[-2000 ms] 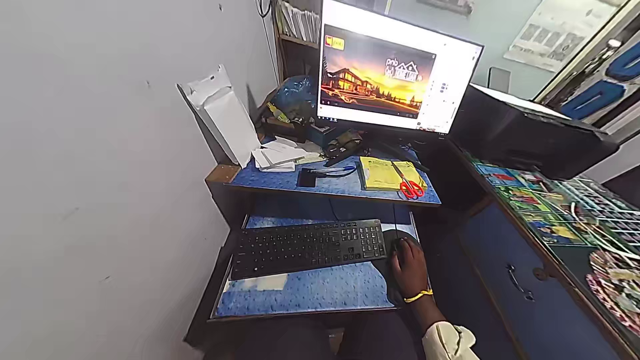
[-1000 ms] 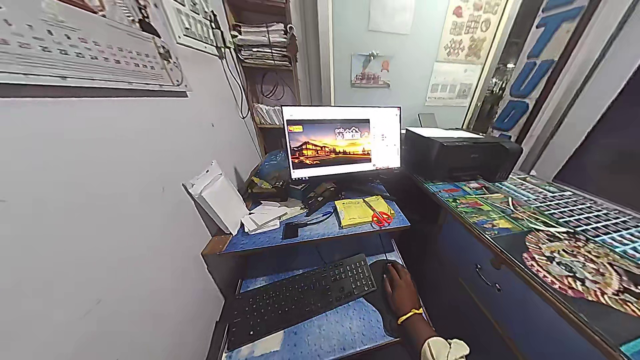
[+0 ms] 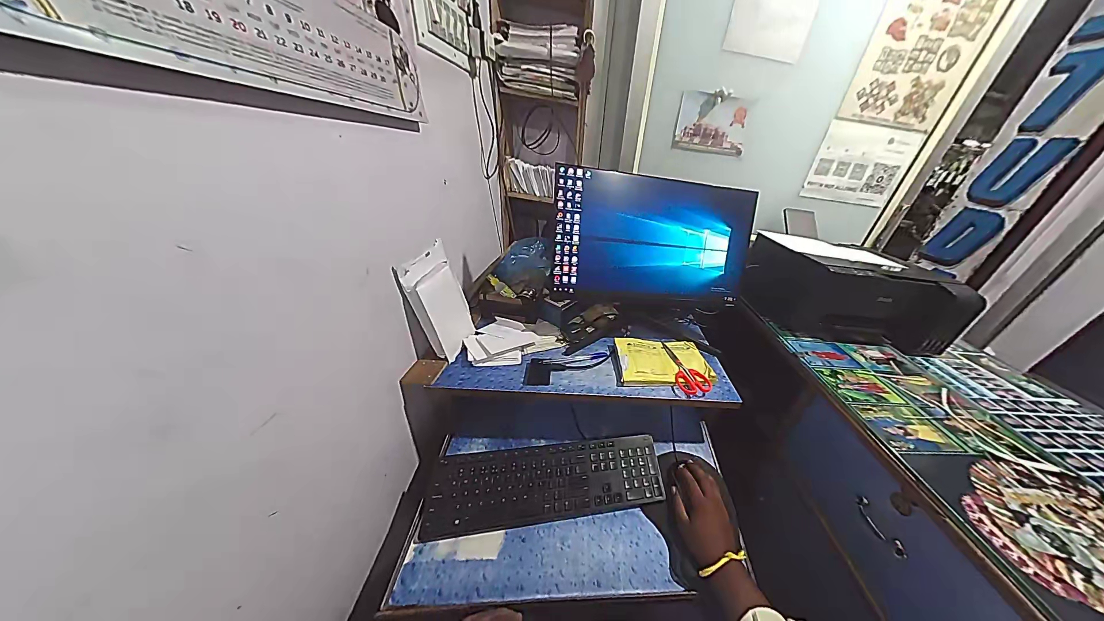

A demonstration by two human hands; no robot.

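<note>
My right hand (image 3: 703, 511) rests over a black computer mouse (image 3: 686, 468) on a dark mouse pad (image 3: 675, 552); a yellow band circles the wrist. Left of it, a black keyboard (image 3: 543, 483) lies slightly tilted on the blue pull-out tray (image 3: 552, 565). At the bottom edge a sliver of skin, likely my left hand (image 3: 494, 615), shows, its fingers hidden. Behind the tray a monitor (image 3: 651, 237) displays a blue desktop with icons. Red-handled scissors (image 3: 690, 379) lie on a yellow pad (image 3: 642, 362) on the upper shelf.
White papers (image 3: 500, 341) and a white box (image 3: 435, 302) stand at the shelf's left, by the wall. A black printer (image 3: 862, 289) sits on the right-hand counter, near photo sheets (image 3: 888, 397). A blue plastic bag (image 3: 528, 259) is left of the monitor. Cables cross the shelf.
The monitor has gone from a sunset house picture in a window to the blue desktop. My right hand stays at the mouse. The view has swung upward since the oldest frame.
</note>
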